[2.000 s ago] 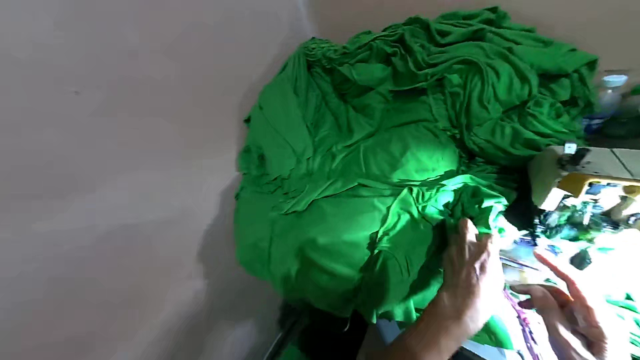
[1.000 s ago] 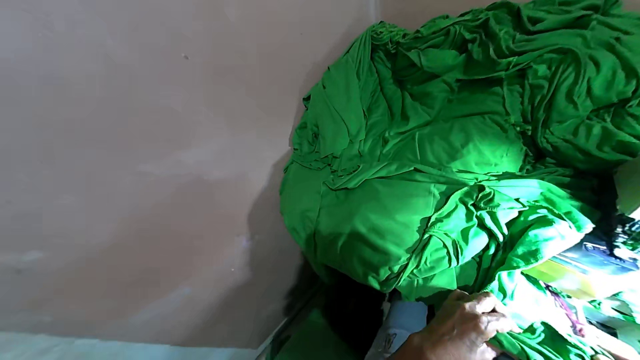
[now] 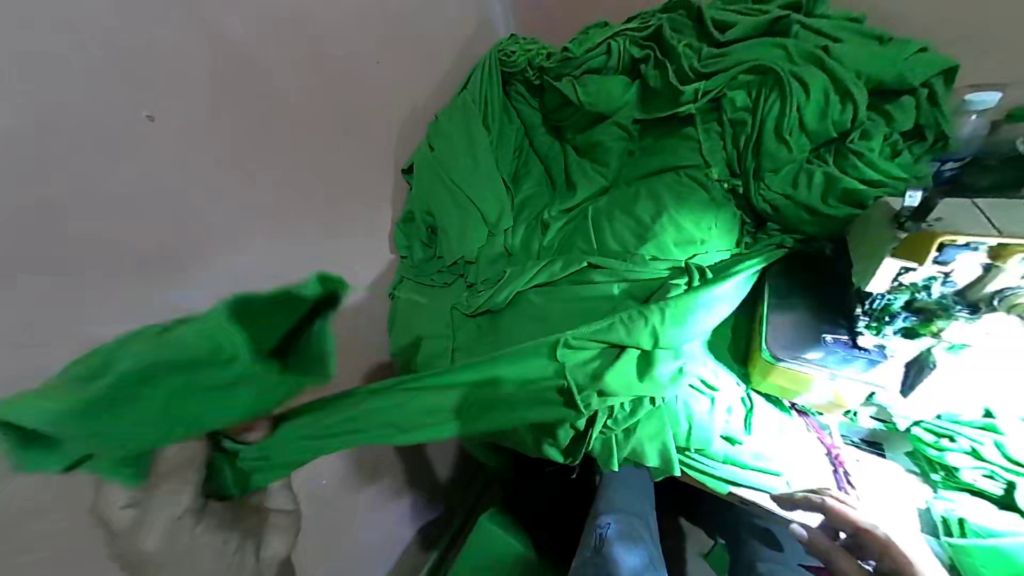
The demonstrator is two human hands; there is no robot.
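Observation:
Green knit fabric (image 3: pixel 496 392) is stretched from the large green fabric heap (image 3: pixel 640 184) toward the lower left, where my left hand (image 3: pixel 200 504) grips its end. A blurred loose flap of the cloth stands up above that hand. At the lower right, my right hand (image 3: pixel 856 532) is held with fingers apart over the lit table edge, holding nothing visible. An overlock-type sewing machine (image 3: pixel 952 280) with a yellow-edged body stands to the right, its dark flat plate beside the stretched cloth. Glare hides much of its working area.
A plain wall (image 3: pixel 200 176) rises at the left and behind. A bottle with a white cap (image 3: pixel 972 120) stands behind the machine. More green cloth (image 3: pixel 980 472) lies at the right, near pink threads (image 3: pixel 832 456). Below the table shows a grey-clad leg (image 3: pixel 620 524).
My left hand has moved from the cloth near the machine to the far lower left, drawing a length of green fabric out with it. The view has swung about.

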